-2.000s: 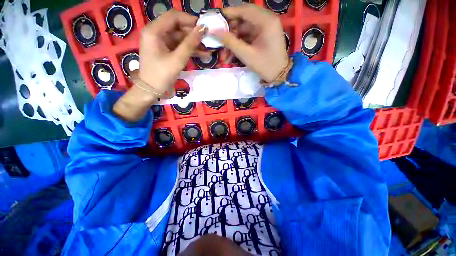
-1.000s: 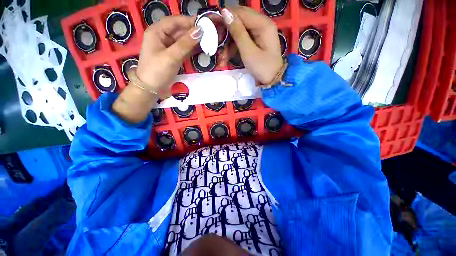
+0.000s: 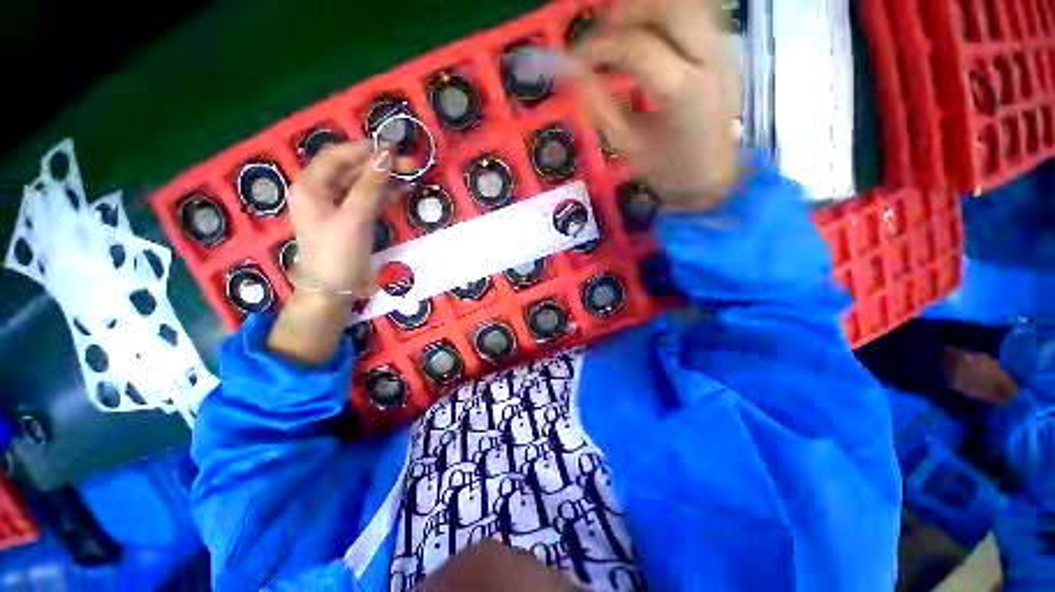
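Observation:
My left hand (image 3: 333, 220) pinches a speaker driver (image 3: 404, 146) with a thin white rim above the red tray (image 3: 457, 162). My right hand (image 3: 671, 104), motion-blurred, is at the tray's upper right. A pale, blurred white disc (image 3: 537, 65) shows at its fingertips, over a tray pocket. A white adhesive strip (image 3: 486, 246) lies slanted across the tray, with one round opening near each end. Round black drivers with grey or silver centres sit in the tray pockets; my hands hide some.
Spent white backing sheets (image 3: 116, 303) full of holes lie at left on the green bench (image 3: 249, 69). A white sheet stack (image 3: 810, 98) is at upper right. Spare red trays (image 3: 897, 272) are at right. Another person's hand (image 3: 979, 376) shows at far right.
My hands have moved apart, the left with the driver, the right to the upper right. The white circle at the strip's right end is gone, leaving an opening. The view has tilted.

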